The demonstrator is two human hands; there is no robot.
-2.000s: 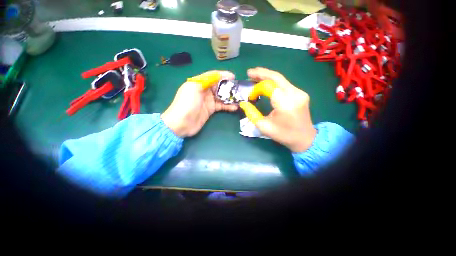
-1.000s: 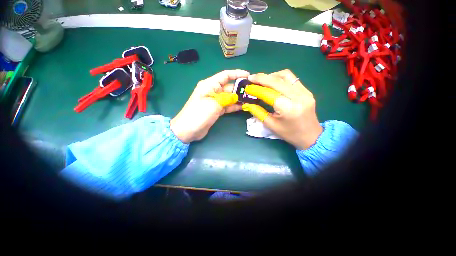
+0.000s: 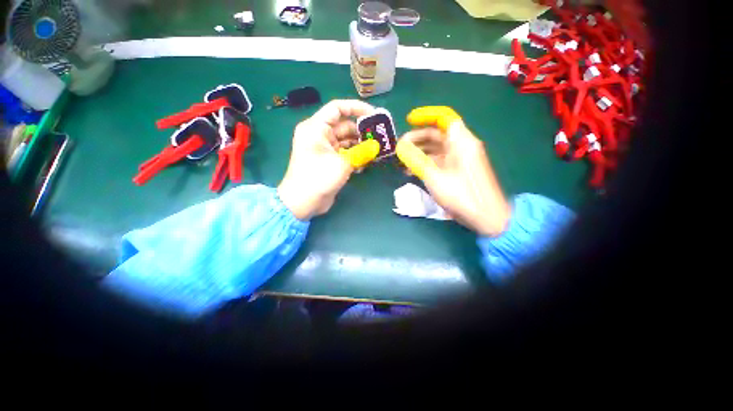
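Observation:
A small rounded-square watch case with a dark face, a pale rim and some coloured marks is upright in my left hand. The thumb in its yellow finger cot presses on the face. My right hand is just to the right of the case, apart from it, with yellow-cotted thumb and index finger spread and nothing visible between them. A crumpled white tissue lies on the green mat below my right hand.
Three red clamps grip cases at left. A small dark part lies behind my left hand. A white bottle stands beyond. Loose red clamps are heaped at right. A fan and phone are at far left.
The case was open with its insides showing; now it is closed, dark face showing. My right hand has let go and moved right, uncovering more of the tissue.

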